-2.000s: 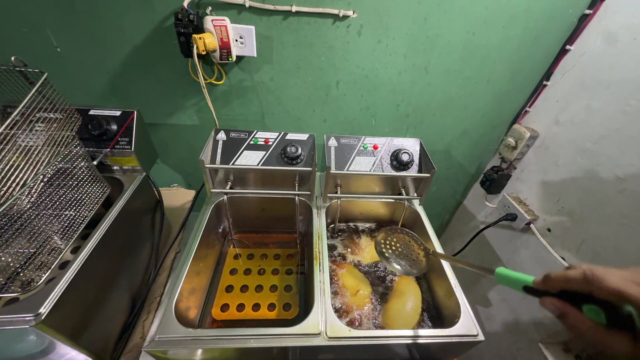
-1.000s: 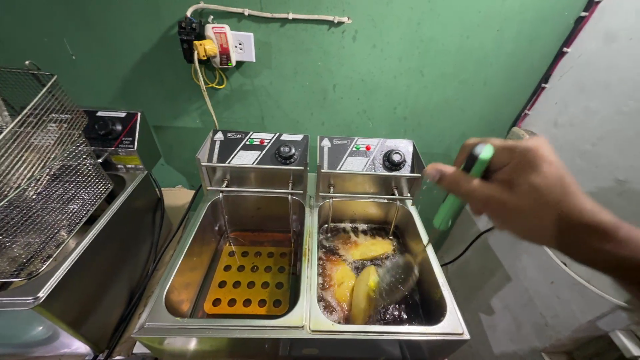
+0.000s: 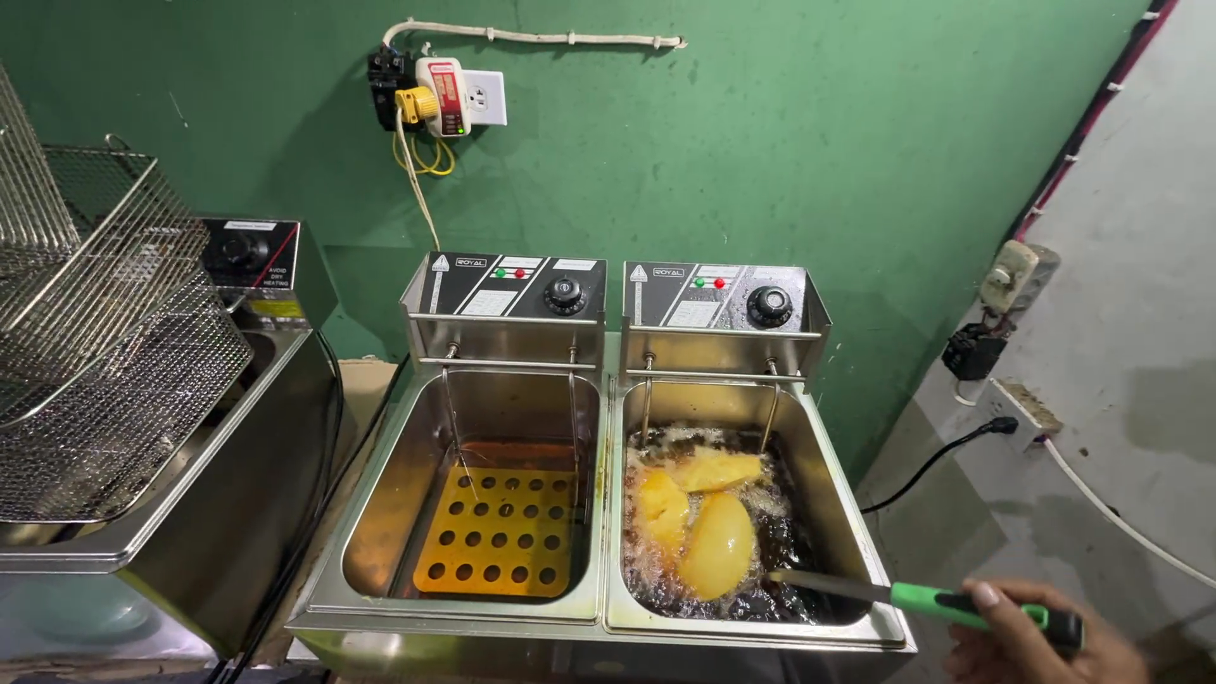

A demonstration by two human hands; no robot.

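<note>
My right hand (image 3: pixel 1035 636), at the lower right, holds the green and black handle of a metal skimmer (image 3: pixel 912 597). The skimmer's shaft reaches over the rim of the right fryer basin (image 3: pixel 879 570), and its head is hidden in the dark bubbling oil. Just left of the shaft's far end, a smooth yellow food piece (image 3: pixel 720 546) floats in the oil. Another yellow piece (image 3: pixel 662 508) lies left of it, and a flatter one (image 3: pixel 717 469) behind. The left basin holds a perforated plate (image 3: pixel 496 532) under still oil. My left hand is out of view.
Wire fryer baskets (image 3: pixel 123 399) rest on another fryer (image 3: pixel 218 446) at the left. Both basins have control boxes (image 3: pixel 513 290) with knobs behind them. Plugs and an adapter (image 3: pixel 443 95) sit in a wall outlet. A black cord (image 3: pixel 931 467) runs at the right, near the grey wall.
My right hand, raised over the right side of the basin a second ago, is now lower, near the front right corner. The skimmer's head has gone from sight into the oil.
</note>
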